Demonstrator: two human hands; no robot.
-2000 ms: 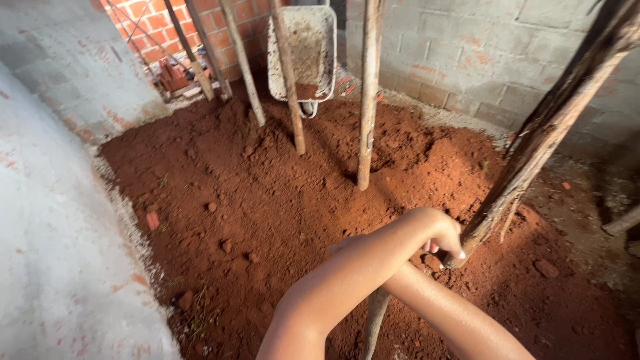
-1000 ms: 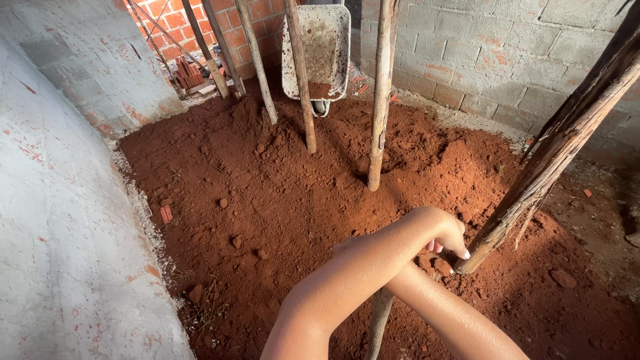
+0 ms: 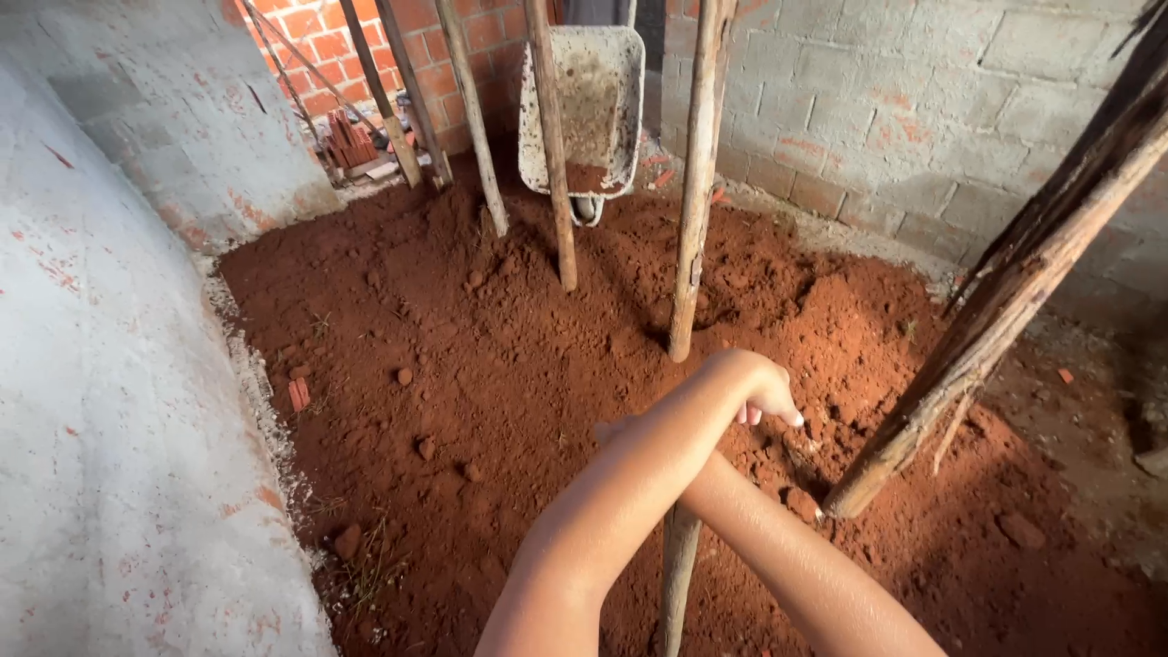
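My forearms cross over the top of a wooden pole or handle (image 3: 679, 575) at the bottom centre. The left arm lies on top, and my left hand (image 3: 766, 394) hangs bent down past the crossing, fingers loosely curled, holding nothing visible. Of my right hand (image 3: 613, 429) only a small part shows behind the left forearm; its fingers are hidden. Whether either hand touches the pole cannot be seen. Loose red soil (image 3: 493, 392) covers the ground below. Just beyond the hands a wooden post (image 3: 698, 182) stands in the soil.
A thick slanted wooden post (image 3: 985, 338) is at right. More wooden posts (image 3: 551, 146) rise farther back, before a dirty wheelbarrow (image 3: 598, 109). A plastered wall (image 3: 119, 365) borders the left, a block wall (image 3: 876, 119) the back right. Red bricks (image 3: 349, 139) lie by an opening.
The view has shifted slightly. The arms stay crossed in the same pose, and the posts and wheelbarrow have not plainly moved.
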